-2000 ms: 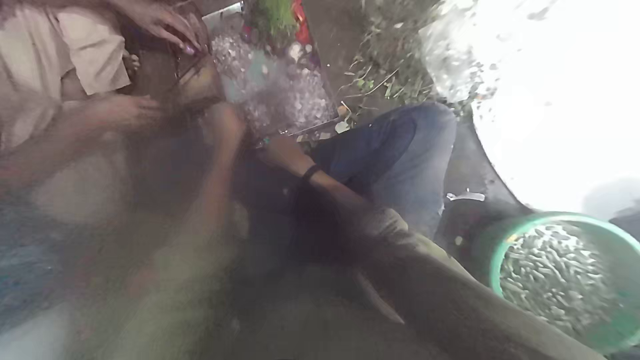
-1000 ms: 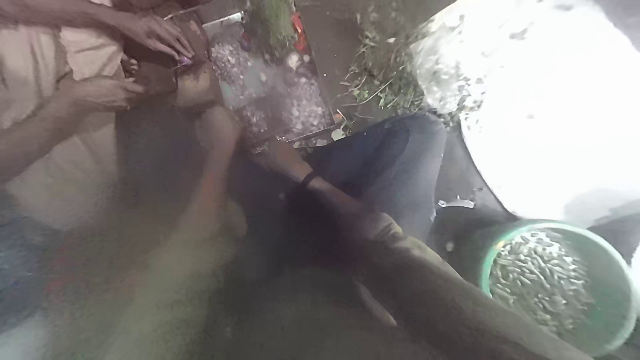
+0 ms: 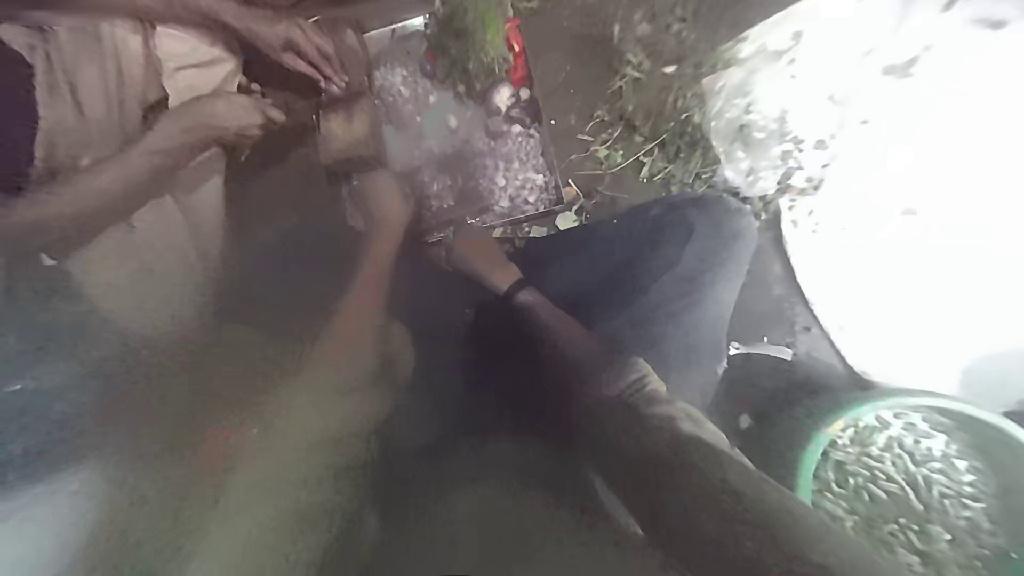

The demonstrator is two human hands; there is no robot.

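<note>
The view is hazy. My left hand (image 3: 382,200) is beside a small wooden block (image 3: 350,136), near the lower left edge of a shallow tray (image 3: 560,196). The tray holds chopped pale pieces that look like onion (image 3: 516,172), green herbs (image 3: 472,40) and a red item (image 3: 518,54), perhaps a chili or tomato. My right hand (image 3: 476,252), with a dark band at the wrist, is at the tray's near edge. The fingers of both hands are blurred, and whether they hold anything cannot be told.
Another person's hands (image 3: 300,48) work at the upper left. Green stems and leaves (image 3: 648,152) lie on the ground right of the tray. A green-rimmed basin (image 3: 808,472) holds many small pale pieces at the lower right, below a large bright white sheet or sack (image 3: 904,224).
The other person's lower hand has moved a little away from the wooden block since one second ago. My own hands stay in about the same place.
</note>
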